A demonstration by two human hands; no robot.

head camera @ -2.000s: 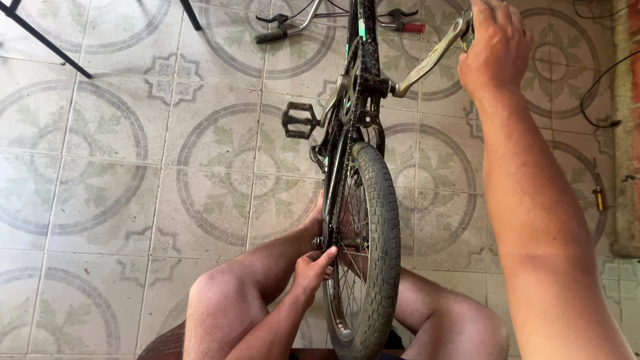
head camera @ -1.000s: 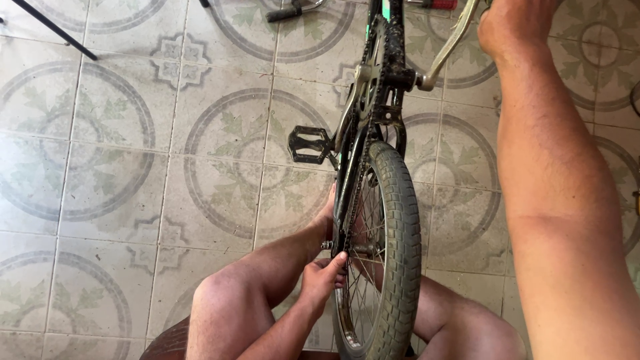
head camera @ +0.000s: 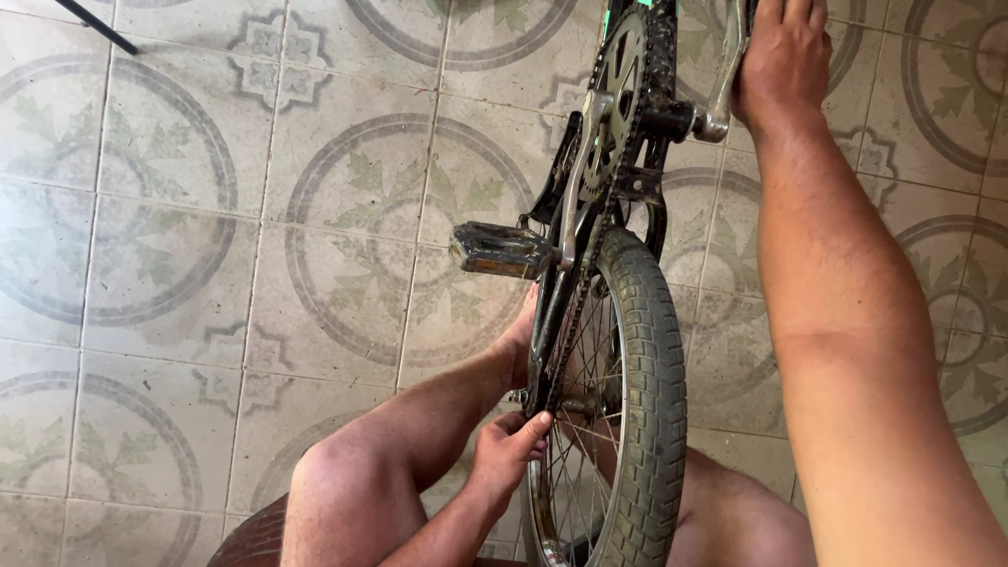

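Note:
A bicycle's rear wheel with a black knobby tyre (head camera: pixel 650 378) stands between my knees, in the black frame. My left hand (head camera: pixel 512 449) has thumb and fingers pinched on the chain at the rear sprocket, beside the axle nut (head camera: pixel 516 396). The chain (head camera: pixel 568 339) runs forward to the chainring (head camera: pixel 618 102). My right hand (head camera: pixel 787 67) is at the right crank arm (head camera: pixel 728 71), at the top edge; its fingertips and the pedal there are cut off, so its grip is partly hidden. The left pedal (head camera: pixel 502 250) sticks out to the left on its crank arm (head camera: pixel 580 177).
Patterned floor tiles (head camera: pixel 354 236) lie around the bicycle. A thin black metal leg (head camera: pixel 98 27) reaches in at the top left. My bent knees flank the wheel, and a dark red seat (head camera: pixel 252 535) shows beneath my left leg.
The right crank and my right hand on it have moved, and the left pedal has swung back toward the rear wheel. My left hand stays by the rear axle. The view has shifted closer.

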